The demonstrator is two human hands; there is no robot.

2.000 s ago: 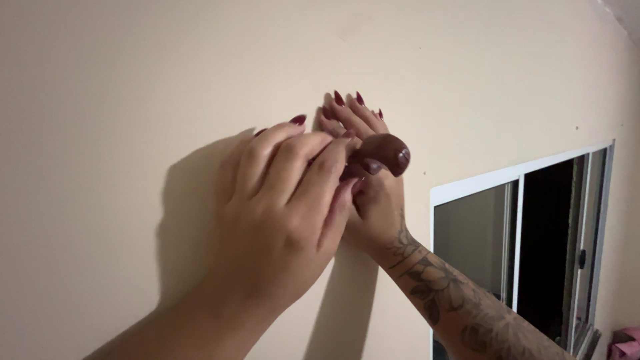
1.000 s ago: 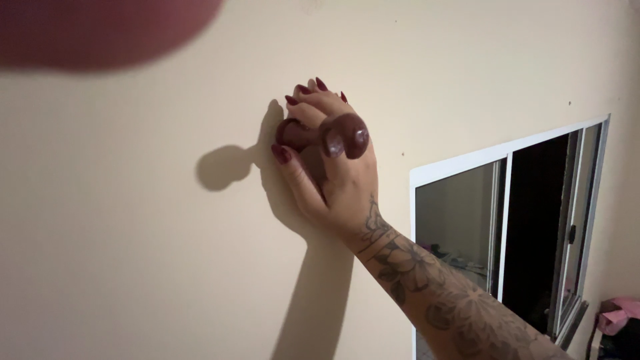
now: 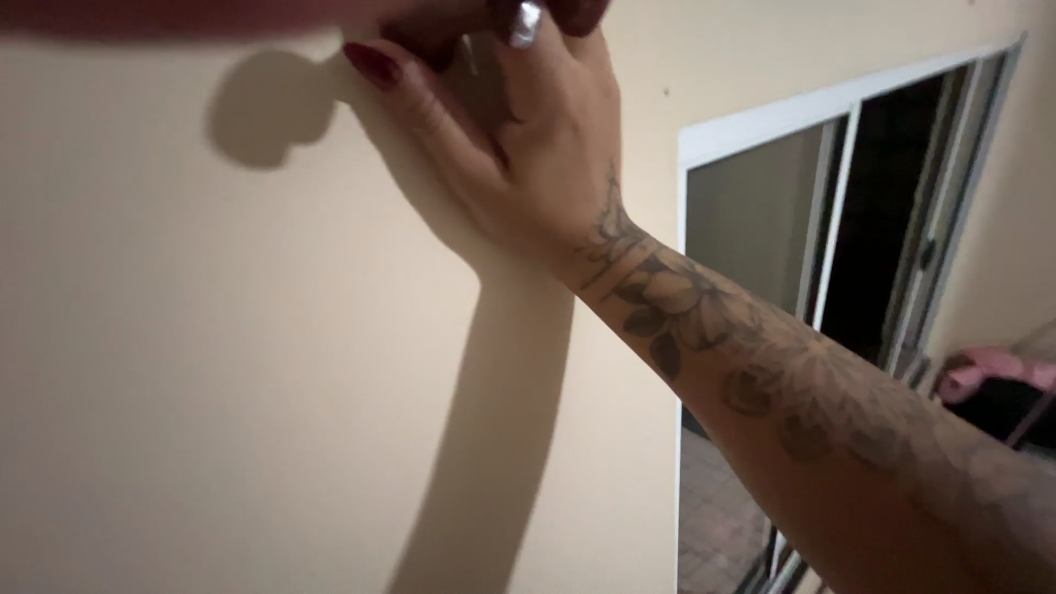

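My right hand (image 3: 553, 140) is pressed to the wall at the top centre, thumb on the left, around a glossy dark brown rounded fitting (image 3: 582, 12). The upper frame edge cuts off most of the fitting and my fingertips. A bright glint shows on its surface. Across the top left runs a large blurred pinkish shape close to the lens, probably part of my left hand (image 3: 165, 18); its fingers cannot be made out.
The beige wall (image 3: 206, 371) carries the shadows of the fitting and my arm. A white-framed sliding window or door (image 3: 763, 107) stands to the right, behind my tattooed forearm. Farther right, a pink item (image 3: 982, 367) lies by something dark.
My left hand was beside the right one at the fitting two seconds ago and has moved away from it. My right hand remains around the fitting. The view has shifted, placing both higher in frame.
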